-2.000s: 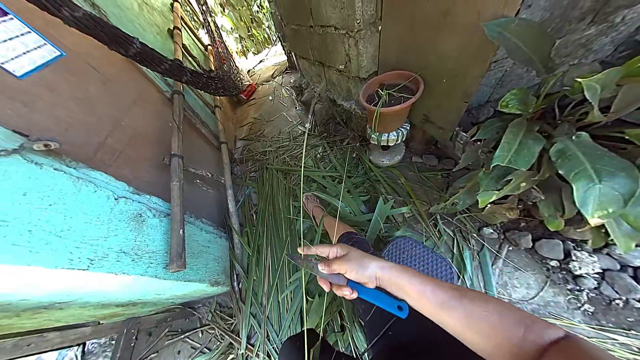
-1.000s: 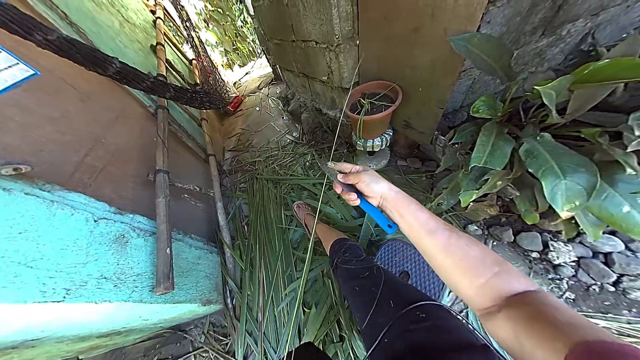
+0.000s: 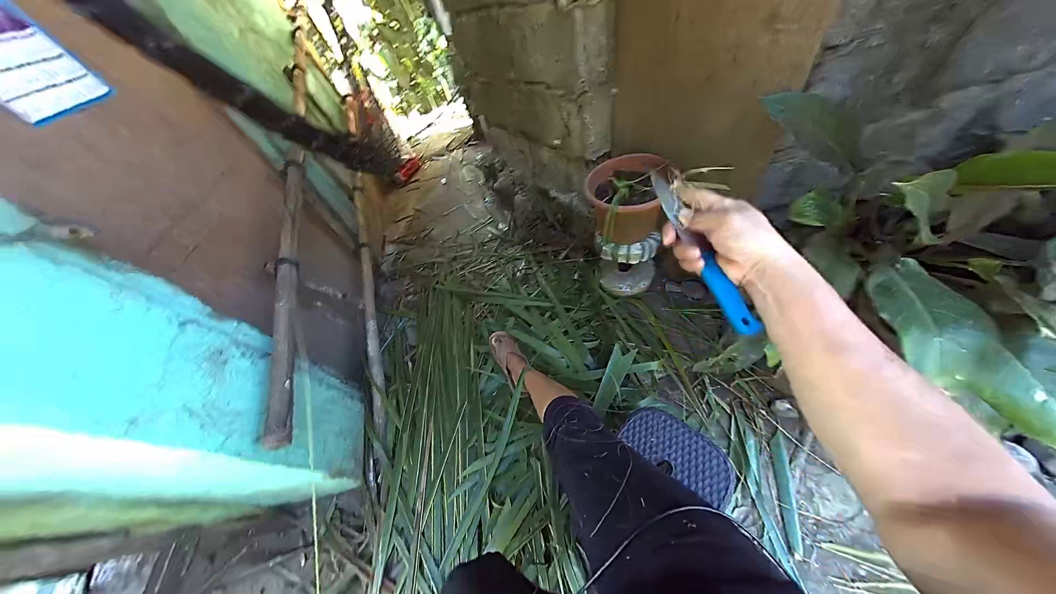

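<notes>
My right hand (image 3: pixel 726 231) is closed round a knife (image 3: pixel 726 293) with a blue handle, its blade angled up and left before the terracotta flower pot (image 3: pixel 629 216). Thin pale strands show at the fingertips; whether they are pinched cannot be told. My left hand is out of view. A thin green leaf strip (image 3: pixel 312 462) hangs down at the left, in front of the turquoise wall. Long green palm leaf strips (image 3: pixel 437 379) lie over the ground round my foot.
Bamboo poles (image 3: pixel 285 330) lean by the turquoise wall (image 3: pixel 148 346) on the left. A dark net (image 3: pixel 231 95) hangs across the upper left. A patterned dark slipper (image 3: pixel 681 454) lies right of my leg. Broad-leafed plants (image 3: pixel 932 313) and stones border the right side.
My right hand, with the knife, has moved away from me and to the right, up to the flower pot. The thin strip that ran beside the knife earlier is no longer seen there.
</notes>
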